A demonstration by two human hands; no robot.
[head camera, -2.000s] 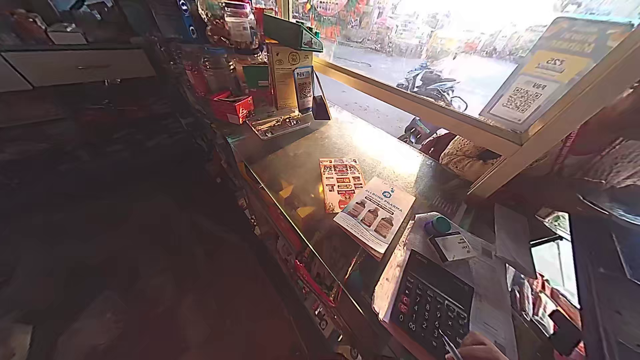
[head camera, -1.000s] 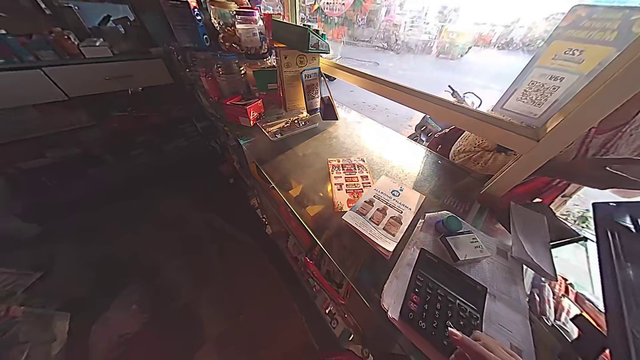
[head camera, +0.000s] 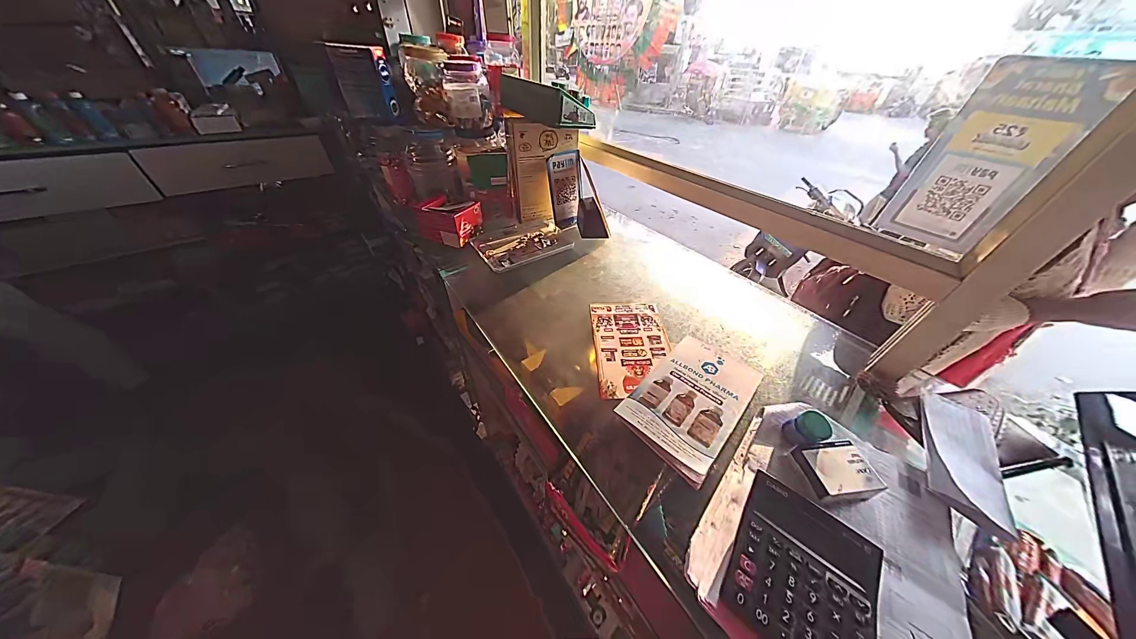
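Neither of my hands shows in the current frame. A black Casio desk calculator [head camera: 803,568] lies at the lower right, tilted on papers [head camera: 923,550] on the glass counter. Behind it are a small white box [head camera: 848,470] and a green round cap or lidded container [head camera: 809,427]. A printed leaflet with bottle pictures [head camera: 688,408] lies to the left of these, partly over a red-and-cream printed sheet [head camera: 628,346].
A clear tray of small items [head camera: 524,246], a red box [head camera: 450,222] and plastic jars [head camera: 466,98] stand at the counter's far end. A framed window [head camera: 763,209] runs along the right. Another person's hand [head camera: 1038,577] shows at the lower right.
A hand, its side unclear, was at the calculator's lower keys in both earlier frames; it is out of view now. The view has shifted somewhat.
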